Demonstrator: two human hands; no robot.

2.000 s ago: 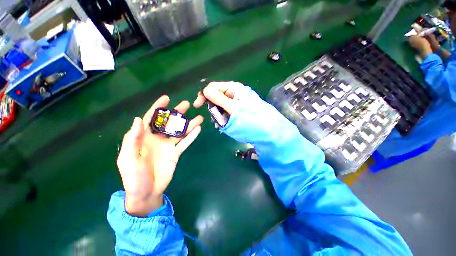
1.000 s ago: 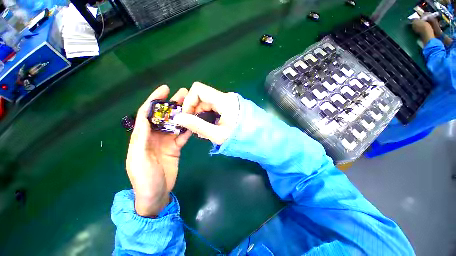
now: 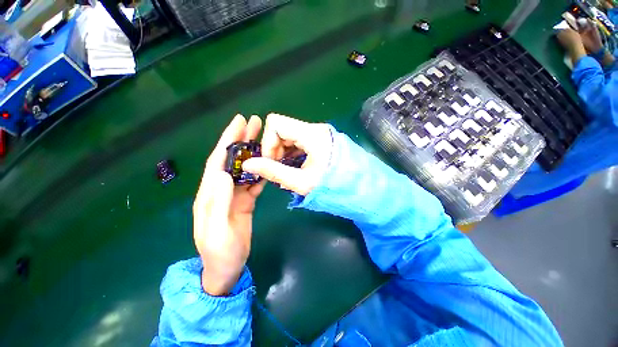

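Observation:
My left hand [image 3: 227,210] holds an open black device housing [image 3: 237,162], with gold and dark electronics showing inside. My right hand [image 3: 295,152] is at the housing's right side, its thumb over the opening. A dark part [image 3: 293,160] shows between the fingers and palm of my right hand; its shape is mostly hidden. The right part of the housing is covered by my right fingers. A clear blister tray [image 3: 447,135] with rows of white-and-dark modules lies to the right.
A black parts tray [image 3: 542,95] lies beyond the clear tray. Loose housings sit on the green bench at left [image 3: 165,171] and at the back [image 3: 356,58]. A blue box-shaped unit [image 3: 61,68] and white papers [image 3: 108,47] are back left. Another person's hands [image 3: 576,42] are at upper right.
My hands have come together at the housing, and the left hand has moved right and turned it. The white area seen inside the housing earlier is now out of sight.

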